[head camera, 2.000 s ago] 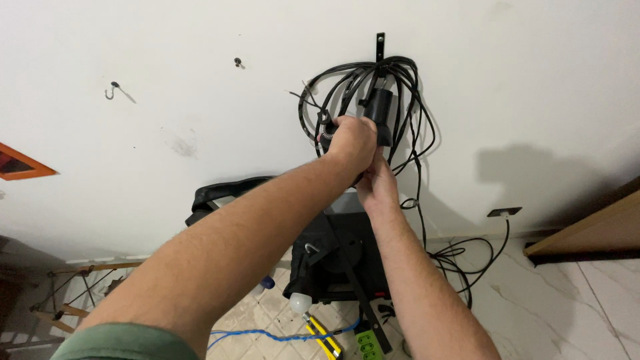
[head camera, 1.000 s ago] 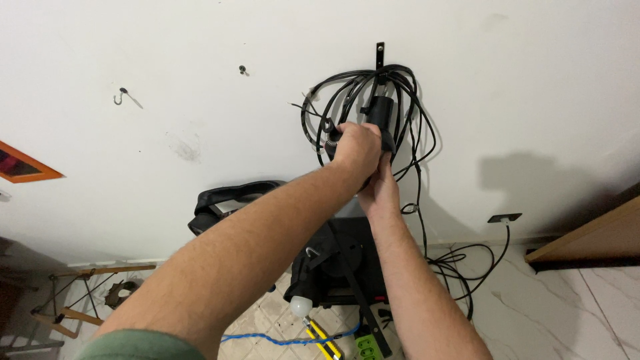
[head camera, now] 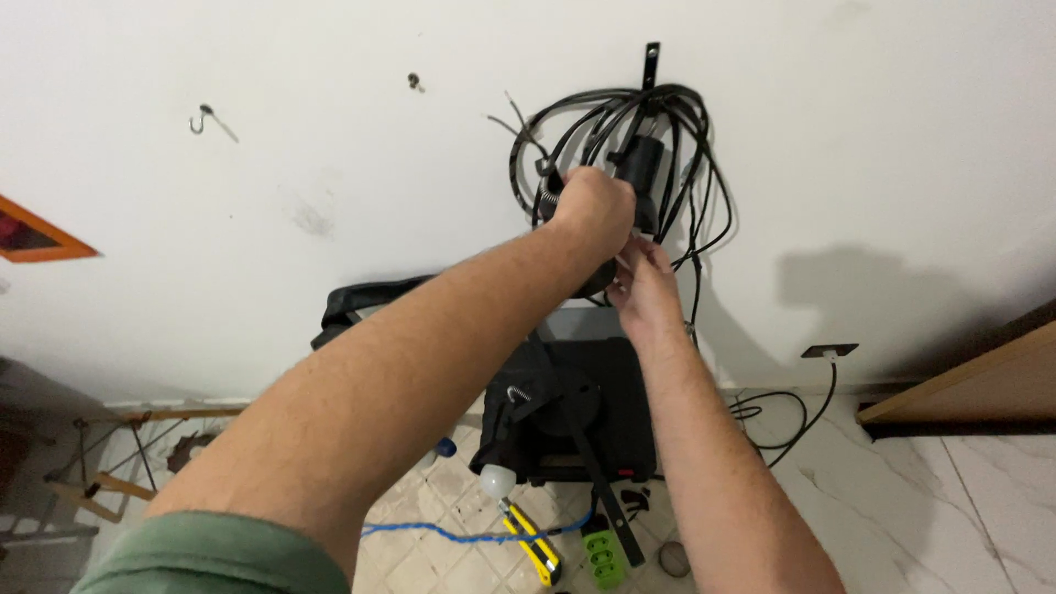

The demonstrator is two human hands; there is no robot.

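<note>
A black metal bracket (head camera: 652, 66) is fixed to the white wall, with coils of black cable (head camera: 709, 136) hanging from it. Below it hangs a black cylindrical fixture (head camera: 640, 165) beside a black part with a metal spring (head camera: 548, 195). My left hand (head camera: 596, 206) is curled over the lower area between these two, its fingertips hidden. Just beneath it, my right hand (head camera: 648, 289) has its fingers bent upward at the underside of the fixture. What either hand grips cannot be made out. Two thin wire ends (head camera: 510, 115) stick out at the upper left of the coils.
Below my arms stands a black case (head camera: 619, 388) with a black arm and spring on it. A white bulb (head camera: 497, 481), a yellow utility knife (head camera: 532, 544), a blue twisted cable (head camera: 462, 536) and a green power strip (head camera: 603, 561) are lower down. A wall outlet (head camera: 830, 351) holds a plug at right.
My right hand has shifted slightly down from my left hand, and its fingers are now more spread. The left hand stays near the fixture.
</note>
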